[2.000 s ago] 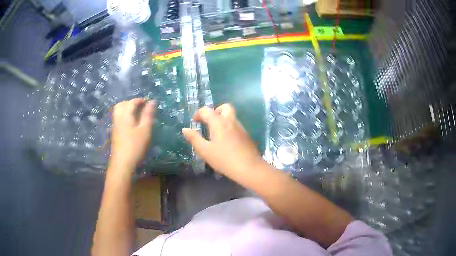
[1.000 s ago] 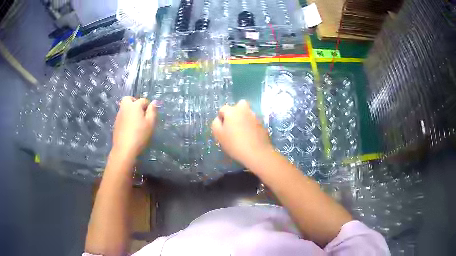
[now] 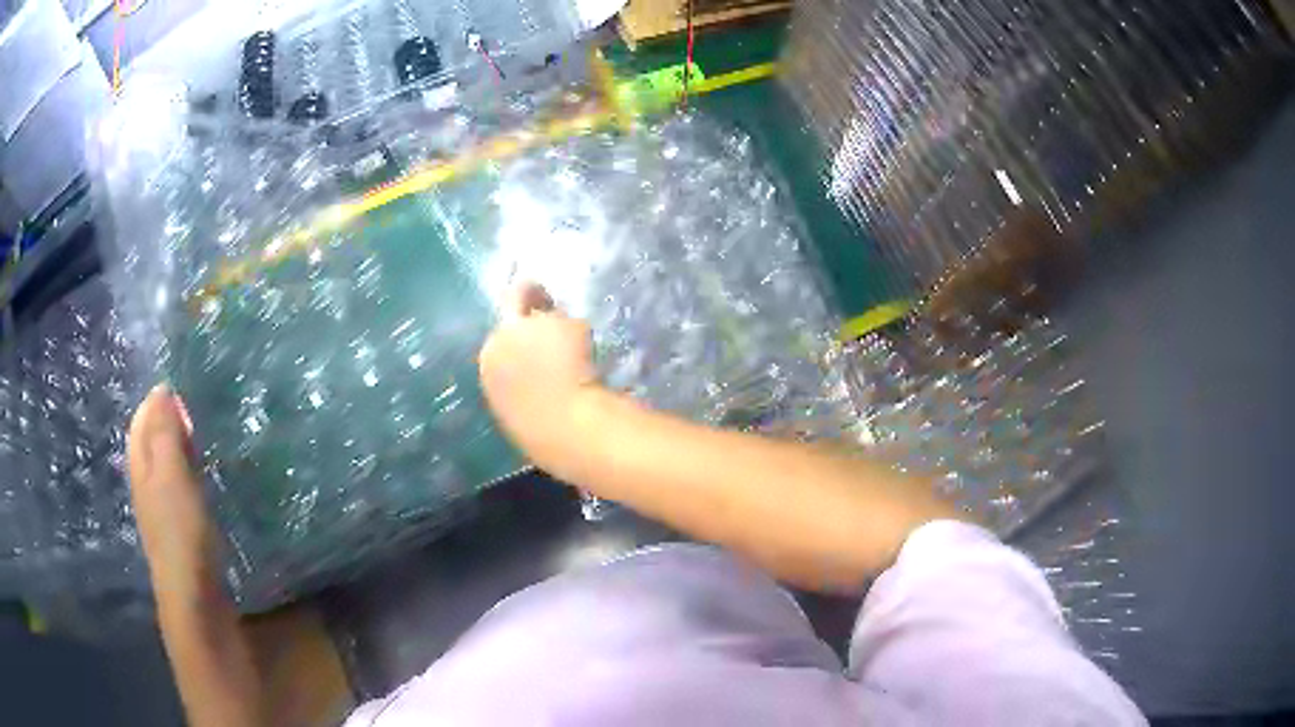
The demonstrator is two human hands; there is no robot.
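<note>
A clear blister tray (image 3: 341, 376) with rows of round pockets spans between my hands over the green mat, slightly tilted and blurred. My left hand (image 3: 173, 447) is at its left edge, fingers along the side; the thumb is hidden. My right hand (image 3: 540, 362) is curled at its right edge, where it meets another clear blister tray (image 3: 696, 270) lying on the right with strong glare. Which layers the fingers hold is hard to see through the clear plastic.
More clear trays (image 3: 57, 405) lie at far left. Slotted trays with black parts (image 3: 355, 71) are at the back. A tall ribbed tray stack (image 3: 980, 114) stands at right, with clear trays (image 3: 966, 398) below it. Brown cardboard (image 3: 682, 17) is at the back.
The view has swung to the right. My hands are wider apart, with the clear tray now between them spread over the mat, away from the far-left trays.
</note>
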